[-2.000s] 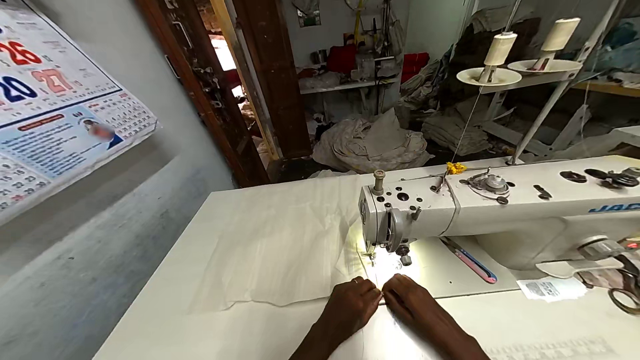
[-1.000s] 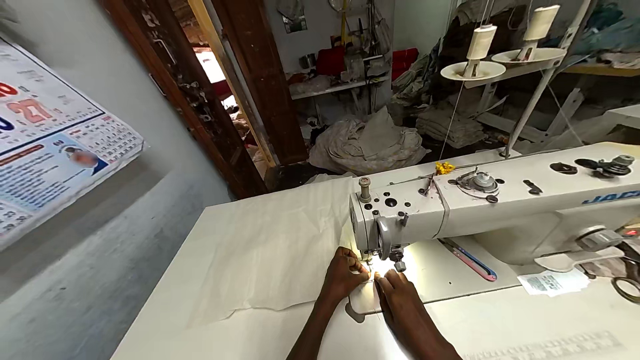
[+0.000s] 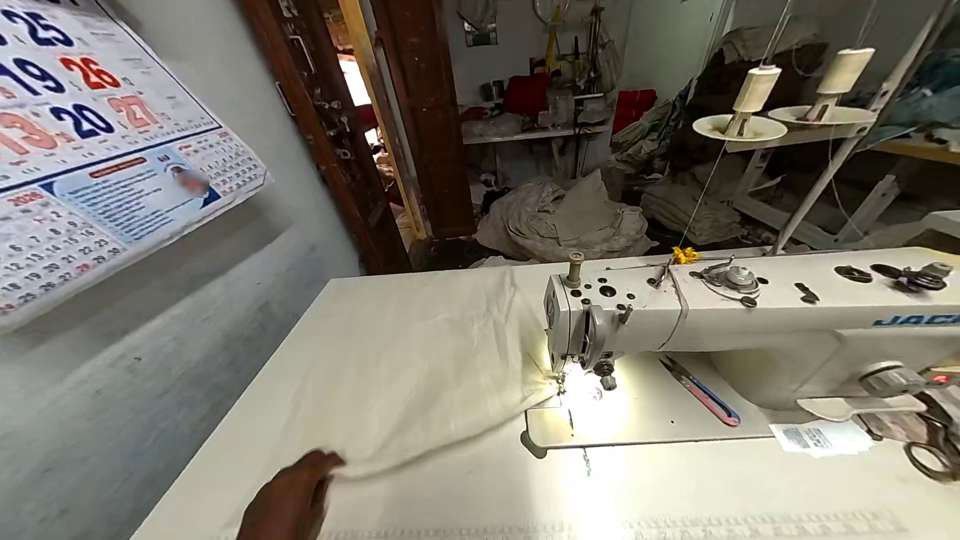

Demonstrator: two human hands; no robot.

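My left hand (image 3: 289,495) is at the near left corner of a thin off-white cloth (image 3: 420,375), its fingertips at the edge; the blur hides whether they pinch it. The cloth lies on the white sewing table, and its right end reaches the lit needle area (image 3: 561,386) of a white Jack industrial sewing machine (image 3: 787,300). My right hand is out of view. A pair of thread snips (image 3: 701,391) with a pink and blue handle rests on the machine bed, right of the needle.
A clear ruler (image 3: 675,525) lies along the near table edge. Scissors (image 3: 930,457) and a printed paper slip (image 3: 821,437) are at the right. Two thread cones (image 3: 757,88) (image 3: 847,71) stand behind the machine. A calendar (image 3: 127,165) hangs on the left wall; bundled cloth (image 3: 566,221) lies beyond the table.
My left hand has moved from the needle area to the cloth's near left corner. My right hand, near the needle before, has left the view.
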